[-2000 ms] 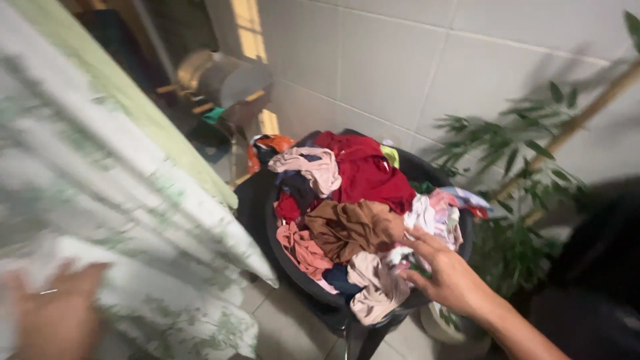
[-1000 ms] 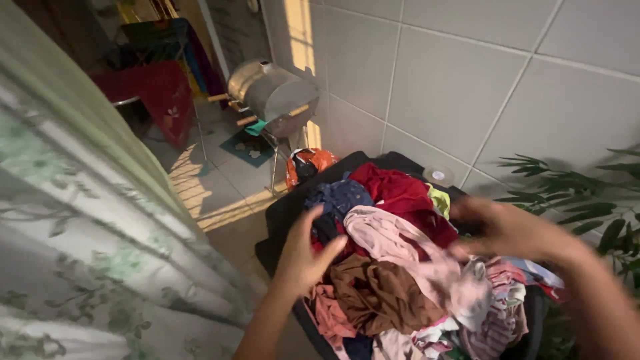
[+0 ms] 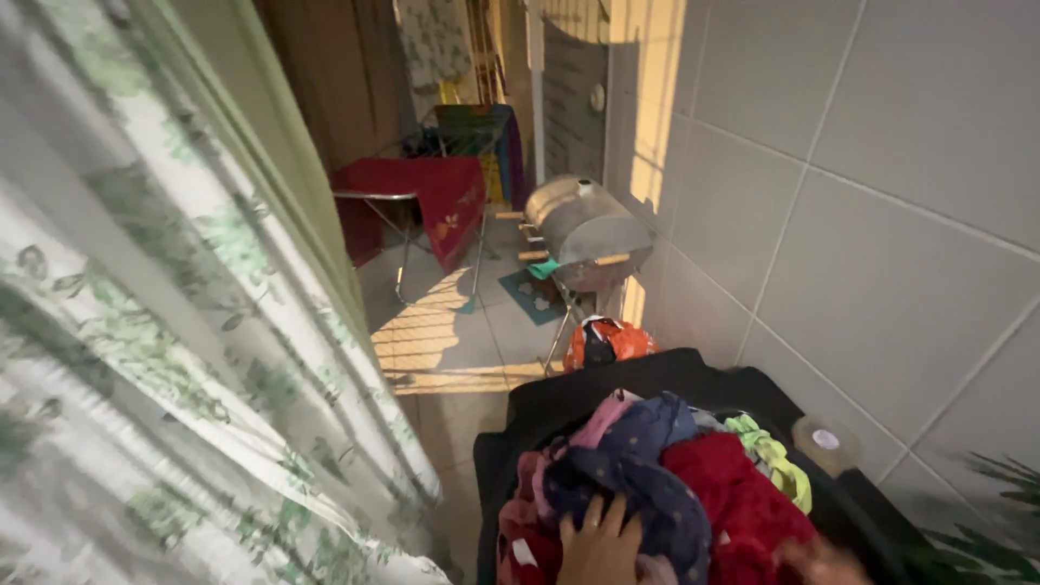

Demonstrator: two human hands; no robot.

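Observation:
A heap of clothes fills the lower part of the head view, in and on a black container. My left hand lies with spread fingers on a navy patterned garment; a ring shows on one finger. Whether the fingers grip the cloth cannot be told. My right hand is blurred at the bottom edge, by a red garment; its fingers are not clear. A yellow-green garment lies at the right of the heap, and pink cloth shows behind the navy one.
A floral curtain hangs at the left, a tiled wall stands at the right. Beyond the container are an orange plastic bag, a metal barrel grill and a drying rack with red cloth. A tape roll sits beside the clothes; plant leaves are at lower right.
The view has shifted up toward the grill and rack. My left hand, spread beside the clothes one second ago, now rests on the navy garment. My right hand is now lower in view.

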